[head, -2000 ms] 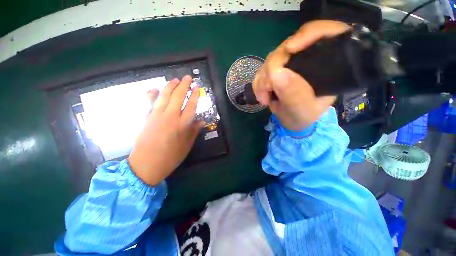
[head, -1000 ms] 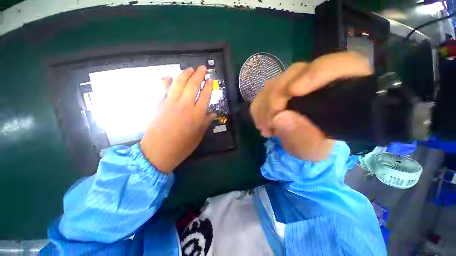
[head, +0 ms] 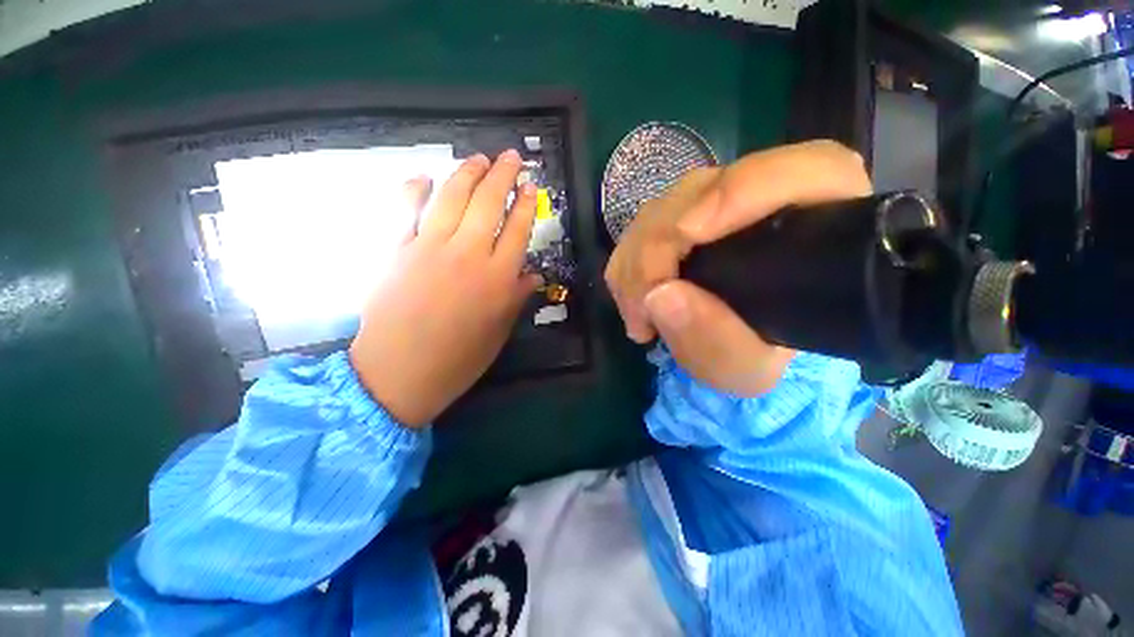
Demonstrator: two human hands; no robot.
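Note:
An open-backed tablet unit [head: 311, 243] with a glaring white area lies in a black tray [head: 575, 249]. A circuit board strip [head: 553, 255] with yellow and white spots shows at its right end. My left hand [head: 448, 280] lies over the unit, fingers spread, fingertips at the board's edge. My right hand [head: 728, 261] grips a thick black electric screwdriver [head: 808, 274] just right of the tray; its bit is hidden. The round screw dish [head: 653, 174], speckled silver, lies behind my right hand.
Another black tray [head: 839, 93] with a unit [head: 905, 131] stands at the upper right. A pale green fan [head: 982, 426] and blue bins [head: 1101, 460] are at the right. The conveyor's worn white edge rail [head: 56, 23] runs along the top.
My right hand and the screwdriver have moved away from the dish, down and slightly left toward the tray's right edge. My left hand and the tray now appear slightly further right in the view.

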